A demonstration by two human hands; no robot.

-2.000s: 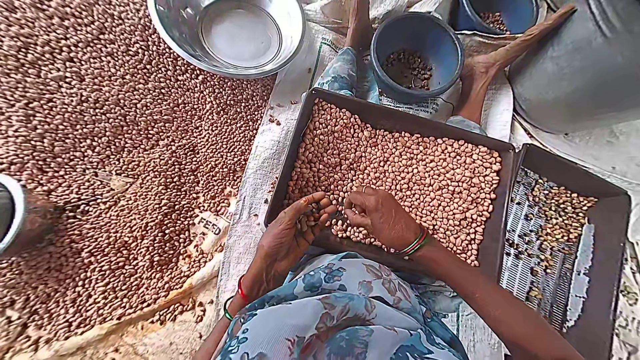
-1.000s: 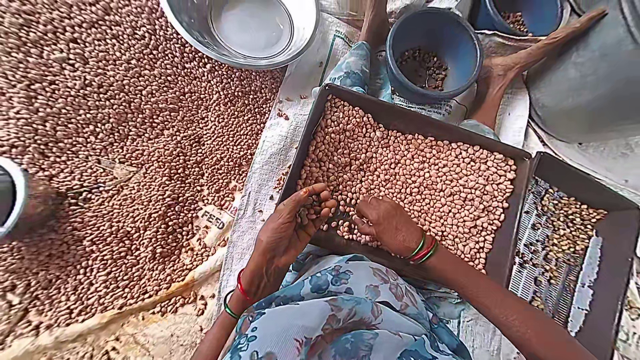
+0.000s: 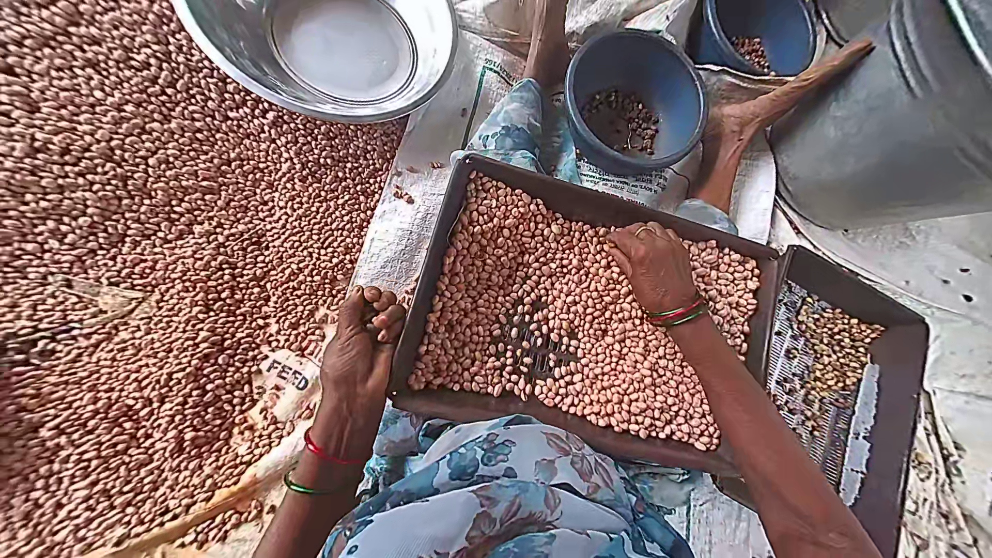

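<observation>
A dark rectangular tray (image 3: pixel 612 203) with a slotted bottom lies across my lap, filled with pinkish-brown nuts or seeds (image 3: pixel 535 256). Part of the slotted bottom shows through a thin patch near the middle. My right hand (image 3: pixel 655 263) is on the nuts toward the tray's far side, fingers bent down; whether nuts are between the fingertips is hidden. Outside the tray's left wall is my left hand (image 3: pixel 368 333), palm up with curled fingers around a few nuts. To the right, a second dark tray (image 3: pixel 891 387) holds smaller, yellowish-brown pieces (image 3: pixel 833 356).
A big heap of nuts (image 3: pixel 170 232) covers the left side. Beyond the trays are a steel basin (image 3: pixel 341 46), a blue bowl (image 3: pixel 635 101) with dark pieces, another blue bowl (image 3: pixel 763 31) and a large metal vessel (image 3: pixel 891 132). My feet are between them on white woven sacks (image 3: pixel 418 225).
My hands were close together over the near-left part of the tray. The left has moved left past the tray's wall, and the right has moved to the far side of the nuts.
</observation>
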